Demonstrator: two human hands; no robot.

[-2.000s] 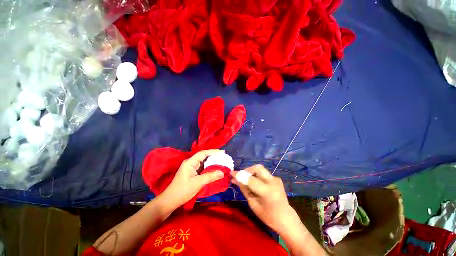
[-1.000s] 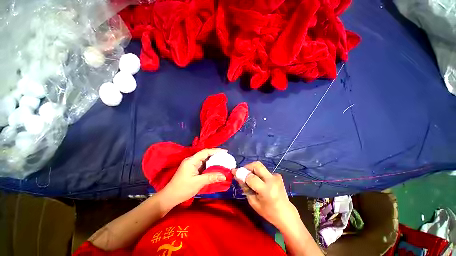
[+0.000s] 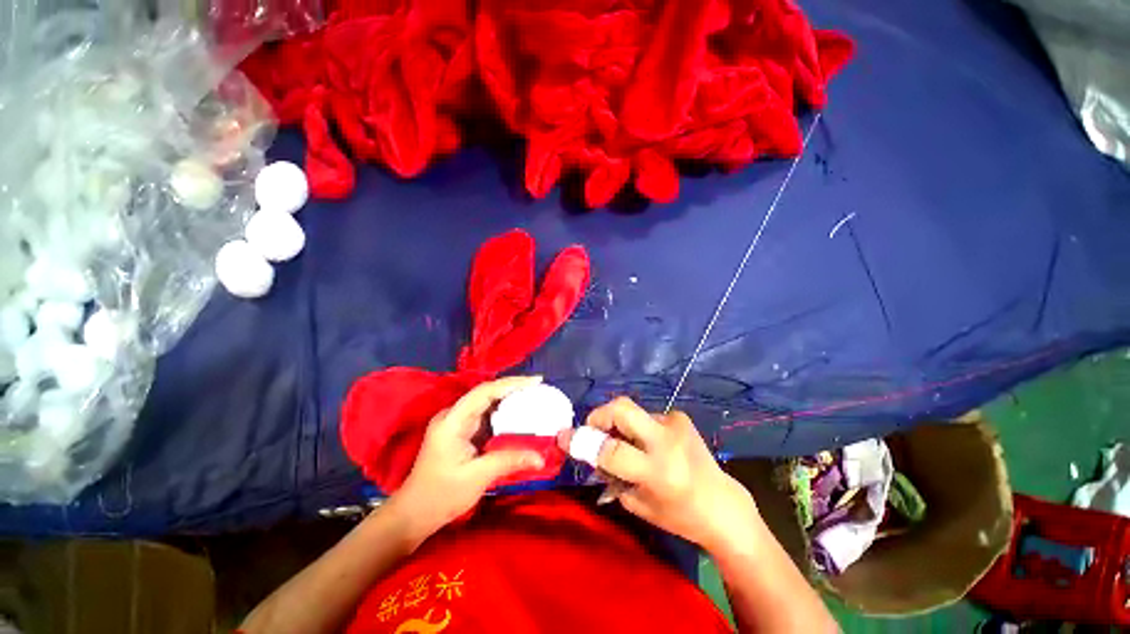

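Note:
My left hand (image 3: pixel 465 448) holds a red plush piece (image 3: pixel 394 415) at the table's near edge, with a white ball (image 3: pixel 533 412) pinched against its red end. Two rounded red lobes of the piece point away from me on the cloth. My right hand (image 3: pixel 651 464) is just right of the ball, fingers bent together, with a white finger wrap (image 3: pixel 587 445) on one finger. Its fingertips are close to the seam between ball and plush. A needle is too small to make out. A long white thread (image 3: pixel 741 269) slants from the red pile to my right hand.
A red plush pile (image 3: pixel 570 87) lies at the far side. A clear plastic bag (image 3: pixel 161 279) of white balls is at left, with three loose balls (image 3: pixel 274 234) beside it. Below right are a cardboard box (image 3: pixel 942 533) of scraps and a red crate (image 3: pixel 1072 564).
My right hand has turned slightly and its fingers are bent closer beside the ball. More of the white ball shows above the red end. The whole view has shifted a little.

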